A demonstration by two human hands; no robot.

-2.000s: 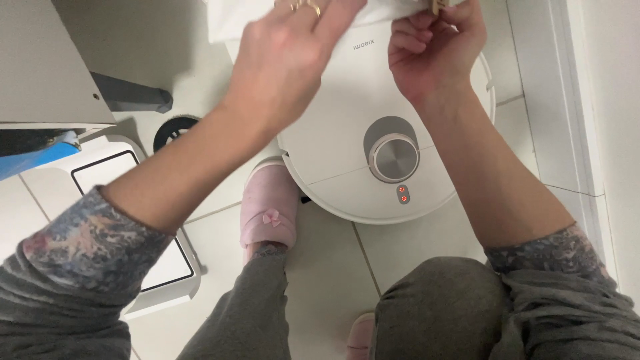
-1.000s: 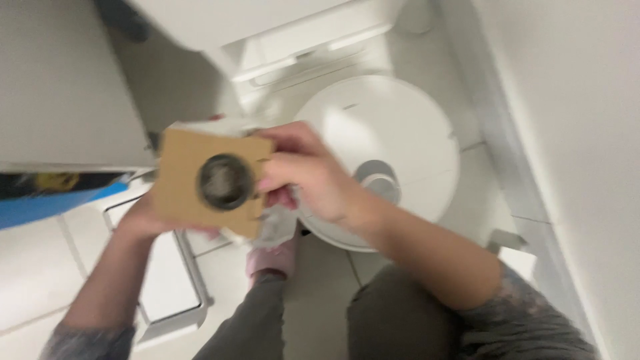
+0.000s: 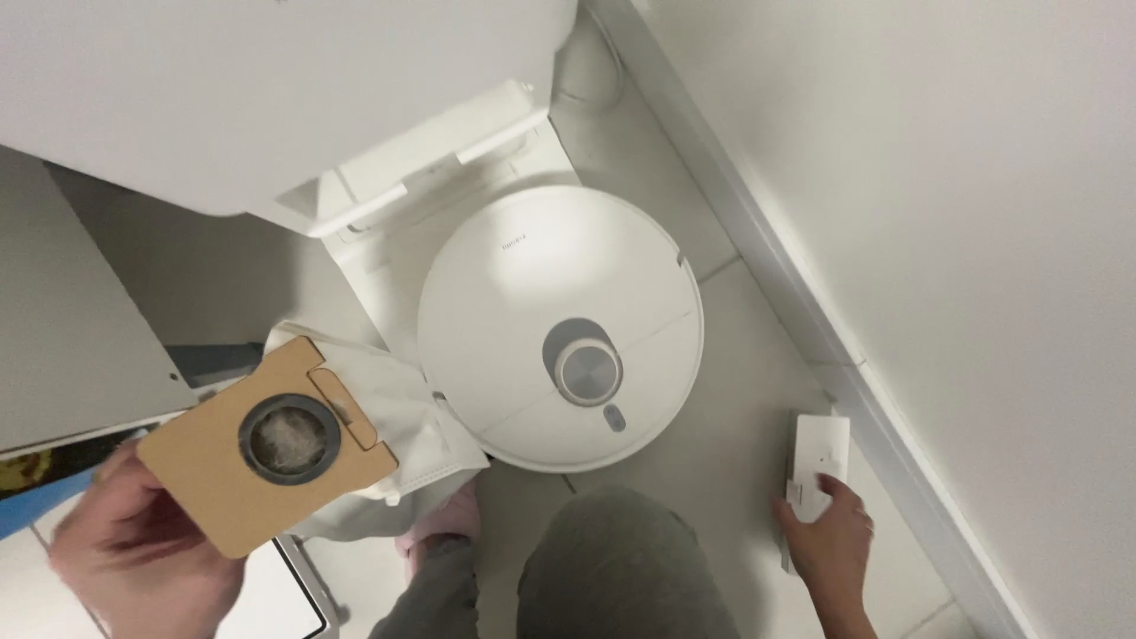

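Note:
My left hand (image 3: 146, 550) grips the cardboard collar (image 3: 213, 475) of a vacuum dust bag at the lower left. Grey fluff fills the collar's round, dark-rimmed opening, and the bag's white fabric pouch (image 3: 390, 408) hangs behind it. At the lower right, my right hand (image 3: 830, 532) has thumb and fingers around the near end of a small white box (image 3: 821, 444) beside the wall. Between the hands, a round white Xiaomi robot vacuum (image 3: 497, 319) lies by its white dock (image 3: 426, 177), the bag overlapping its left edge in view.
A wall with a grey baseboard (image 3: 799, 275) runs down the right. At the left are a pale cabinet (image 3: 71, 311) and a blue-edged item (image 3: 53, 501). A white framed panel (image 3: 271, 595) lies on the tiles below the bag. My knee and pink slipper (image 3: 457, 515) are at the bottom.
The dust bag, in both hands one second ago, is now in my left hand alone, lower left. My right hand has moved right to the white box. Two seconds ago both hands were above the robot vacuum.

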